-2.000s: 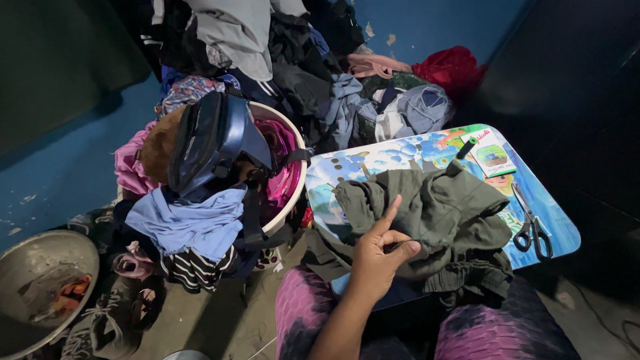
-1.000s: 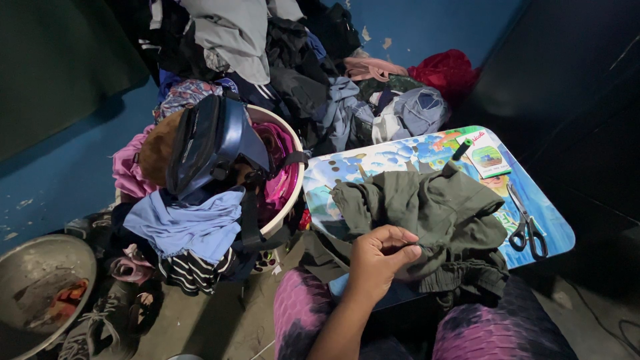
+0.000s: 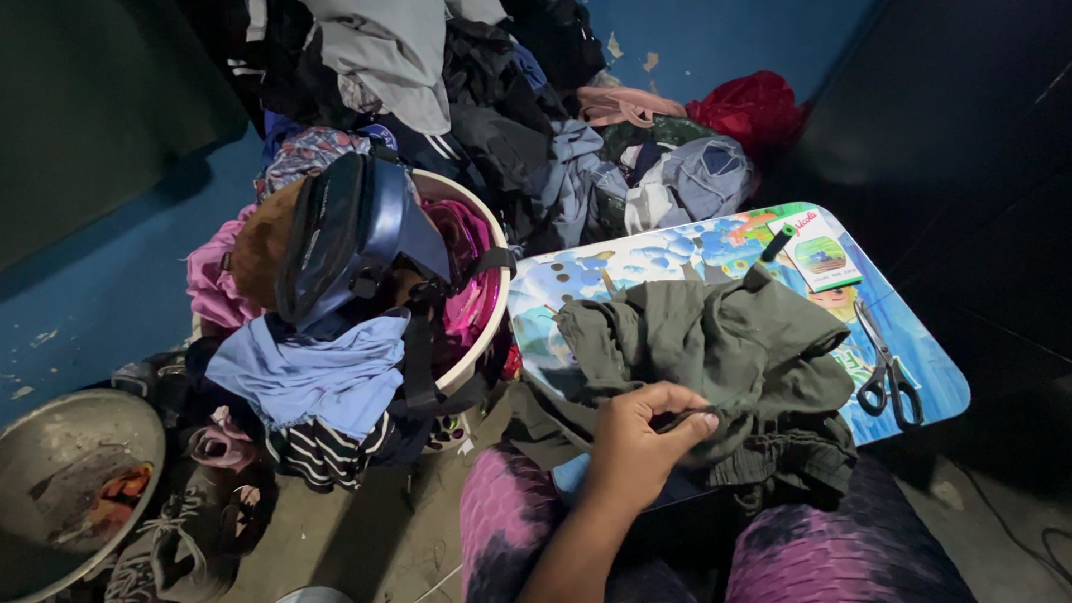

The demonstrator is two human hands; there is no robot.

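My left hand (image 3: 649,435) reaches up from the bottom centre, its thumb and index finger pinched on a dark fold of an olive-green cloth garment (image 3: 729,343). The garment lies bunched on a small table with a colourful printed top (image 3: 938,381), and its gathered part hangs over the near edge. Beyond it a spool of dark green thread (image 3: 779,242) stands tilted, close to a small printed packet (image 3: 814,249). A pair of black-handled scissors (image 3: 886,373) lies at the right, blades slightly apart. My right hand is not in view.
Left of the table stands a round cream-rimmed tub (image 3: 494,314) heaped with clothes and a dark blue bag (image 3: 360,234). A clothes pile (image 3: 502,142) lies against the wall behind. A metal basin (image 3: 142,419) and shoes (image 3: 180,536) are at the lower left.
Two seconds ago my left index finger pointed up, apart from the thumb. Finger and thumb are now together at the garment. The garment, scissors and spool stay in about the same places.
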